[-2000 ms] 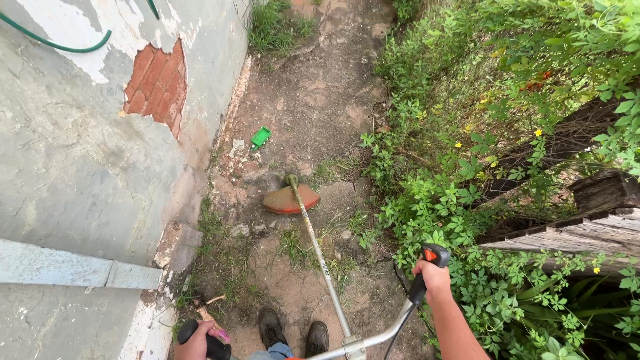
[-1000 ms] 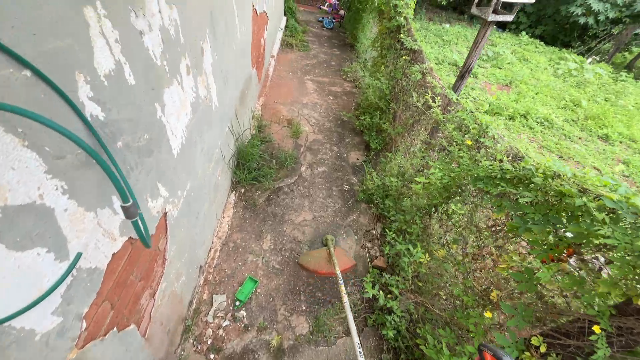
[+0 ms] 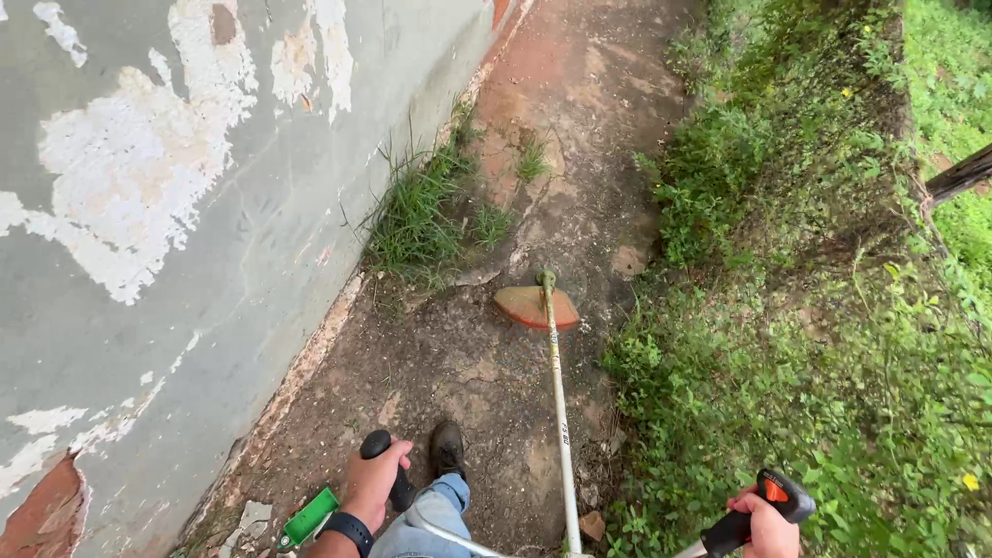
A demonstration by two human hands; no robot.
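My left hand (image 3: 373, 477), with a dark watch band at the wrist, is closed around the black left handlebar grip (image 3: 390, 469) of a brush cutter. My right hand (image 3: 763, 521) holds the black control handle (image 3: 779, 500), which has an orange part, on the other side. Between them the pale shaft (image 3: 561, 418) of the brush cutter runs forward to a cutting head (image 3: 545, 277) with an orange, dirt-covered guard (image 3: 535, 307) over the concrete path. The underside of the head is hidden. A tuft of tall grass (image 3: 422, 213) grows by the wall, left of the head.
A peeling grey wall (image 3: 287, 256) borders the path (image 3: 496, 387) on the left. Leafy plants (image 3: 697, 387) line the right side, with a wooden post (image 3: 961, 177) beyond. A green plastic object (image 3: 310, 518) lies by my left hand, near my boot (image 3: 447, 449). Small grass (image 3: 532, 159) grows further ahead.
The view has tilted back down, and both hands show again. The cutter head has moved forward past the green object, which now lies beside my left hand; the tall grass is nearer.
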